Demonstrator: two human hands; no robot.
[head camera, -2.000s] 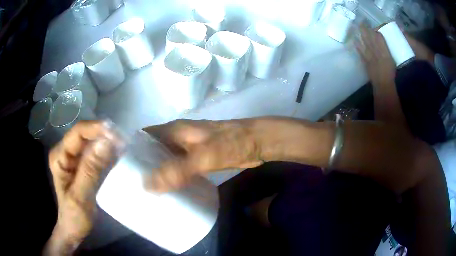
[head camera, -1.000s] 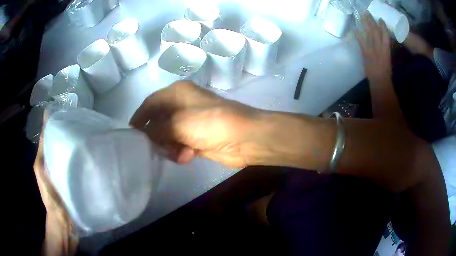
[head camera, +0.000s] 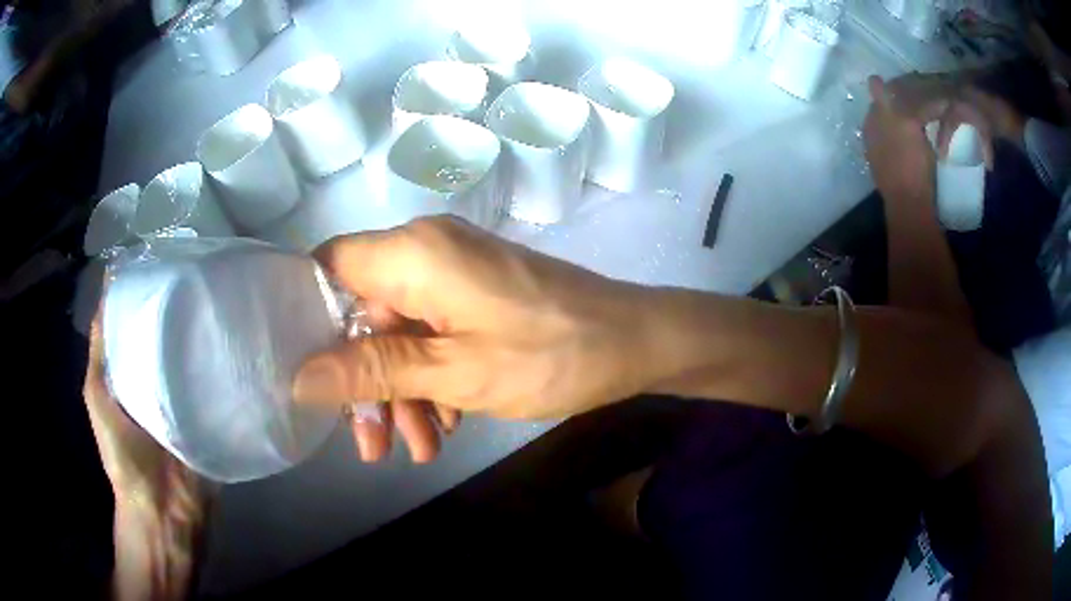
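Observation:
A white cup-shaped housing (head camera: 235, 376) is held at the left of the head view, its broad face towards me. Clear film (head camera: 341, 299) lies over it and glints at its right edge. My left hand (head camera: 153, 493) holds the housing from the left and below; its fingers are mostly hidden behind it. My right hand (head camera: 470, 329) grips the housing's right edge and the film, thumb on the near face and fingers behind and below. A silver bangle (head camera: 843, 358) is on my right wrist.
White housings (head camera: 540, 159) stand mouth up in groups on the white table (head camera: 658, 241), some with glinting film. A dark strip (head camera: 718, 211) lies at right centre. At the far right another person's hands (head camera: 898, 129) hold a white housing (head camera: 961, 182).
The housing has turned from slanting at lower centre to facing me at left. My right hand has closed on its right edge and film. The neighbour's housing has moved down towards the lap.

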